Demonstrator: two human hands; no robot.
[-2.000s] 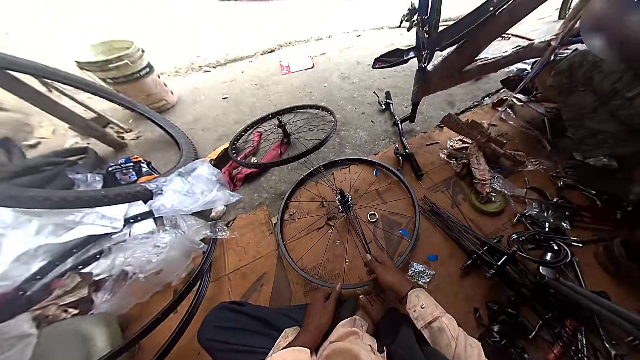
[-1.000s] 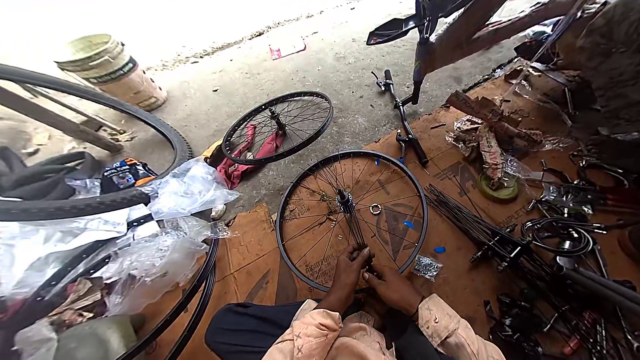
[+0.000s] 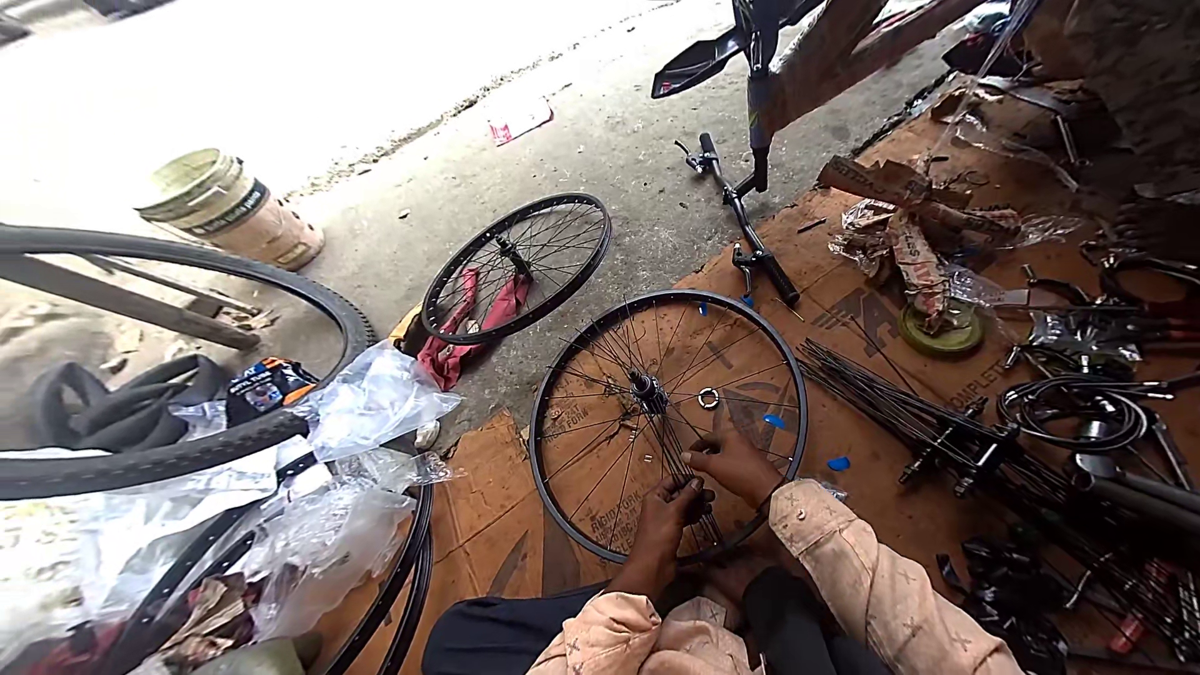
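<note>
A black bicycle wheel rim [image 3: 802, 394] lies flat on the cardboard in front of me, with spokes running from its hub [image 3: 647, 392]. My left hand [image 3: 667, 516] is closed around a bundle of loose spokes [image 3: 671, 450] between the hub and the near side of the rim. Just above it and to the right, my right hand [image 3: 736, 464] has its thumb and fingers at the same spokes; whether it grips one is hard to tell. A small metal ring [image 3: 709, 398] lies inside the rim, right of the hub.
A second spoked wheel [image 3: 600, 253] rests on a red cloth [image 3: 450, 361] beyond. Handlebars [image 3: 741, 220] lie past the cardboard. Loose spokes [image 3: 872, 394], cables [image 3: 1078, 412] and parts crowd the right. Tyres [image 3: 122, 469], plastic bags [image 3: 375, 403] and a bucket [image 3: 234, 211] are at left.
Two seconds ago my hands were apart near the rim's near edge. They have come together at the spokes inside the rim, and my right hand has since moved up along them.
</note>
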